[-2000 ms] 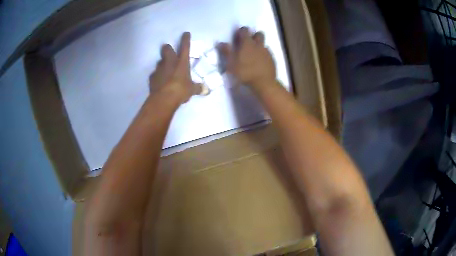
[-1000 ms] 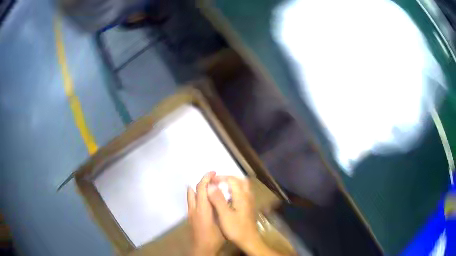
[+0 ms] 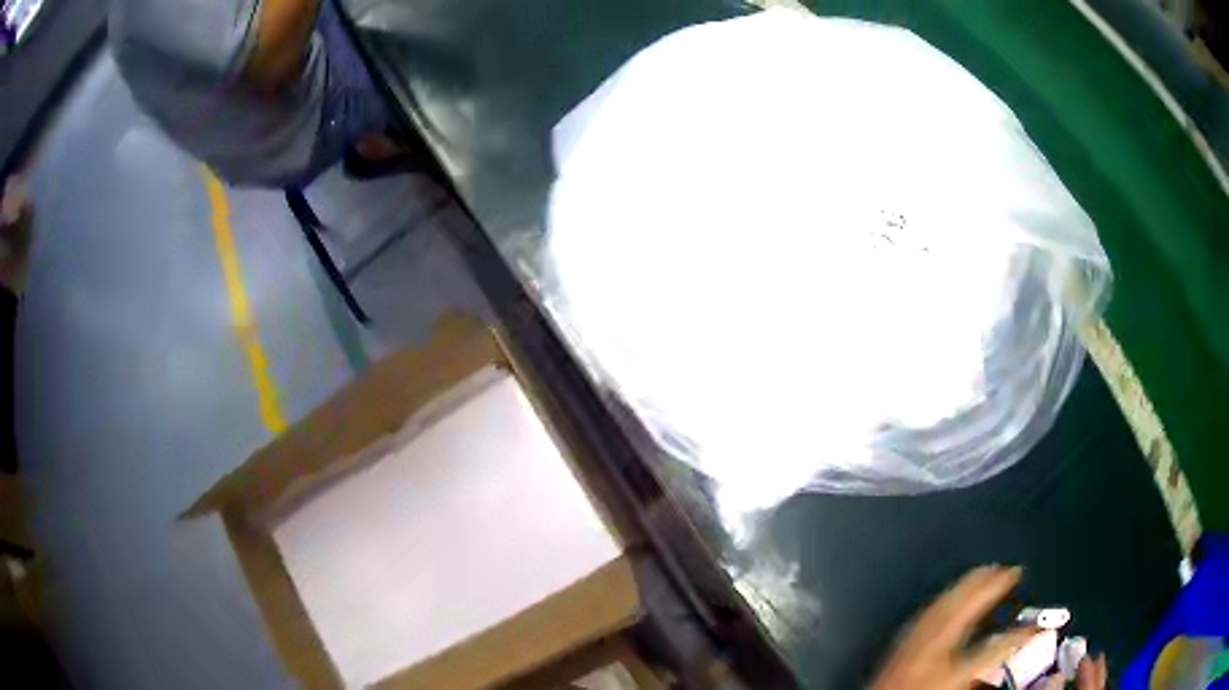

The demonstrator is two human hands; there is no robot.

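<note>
At the bottom right, a hand that looks like my left hand [image 3: 954, 634] is cut off by the lower edge. Small white pieces [image 3: 1035, 655] lie at its fingers, and it seems to hold them. More fingertips show at the bottom edge just right of the pieces. I cannot tell whether they are my right hand's. A big clear bag [image 3: 795, 256], glaring white inside, lies on the dark green bench [image 3: 1078, 499] ahead of my hand.
An open cardboard carton [image 3: 371, 404] with a flat white sheet [image 3: 452, 532] inside stands on the floor at the lower left. A seated person [image 3: 243, 108] is at the upper left. A blue mat [image 3: 1206, 627] shows at the right edge. A yellow line [image 3: 232, 283] crosses the floor.
My view has swung from the carton to the bench. My hands, earlier over the white sheet and then together by the carton, have moved right to the bench, with white pieces.
</note>
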